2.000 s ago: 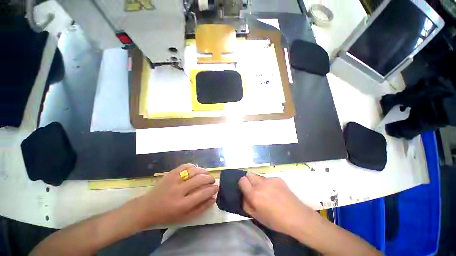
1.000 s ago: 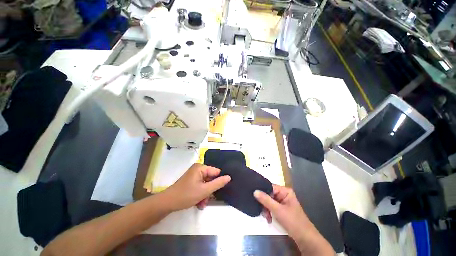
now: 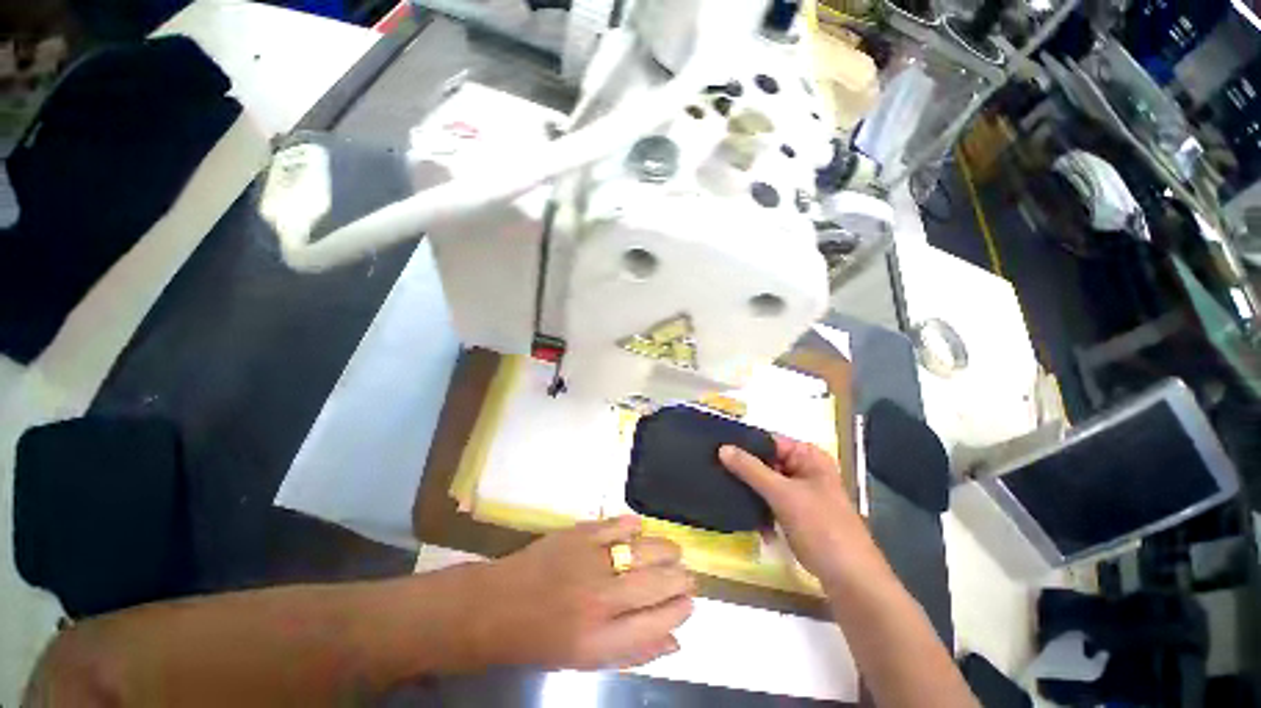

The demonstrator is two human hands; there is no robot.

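Observation:
A black rounded fabric panel (image 3: 680,468) lies over the yellow-edged window of the sewing template (image 3: 445,477). My right hand (image 3: 802,501) has its thumb on top of the panel's right side, its other fingers at the edge. Whether a second panel lies beneath cannot be told. My left hand (image 3: 588,595), with a yellow ring, rests at the template's front border, just below the panel. It holds nothing, fingers slightly apart. The white machine head (image 3: 692,284) stands right behind the panel; the needle is hidden.
A white curved tube (image 3: 456,208) arches left of the head. Black panels lie at the far left (image 3: 100,512) and right of the template (image 3: 906,461). A screen (image 3: 1113,470) stands at the right, with a tape roll (image 3: 940,346) behind. A large black fabric pile (image 3: 118,180) lies far left.
The view has turned and come closer to the machine head. The panel has gone from being held in both hands to lying over the window. My left hand has let go and moved down to the template's front.

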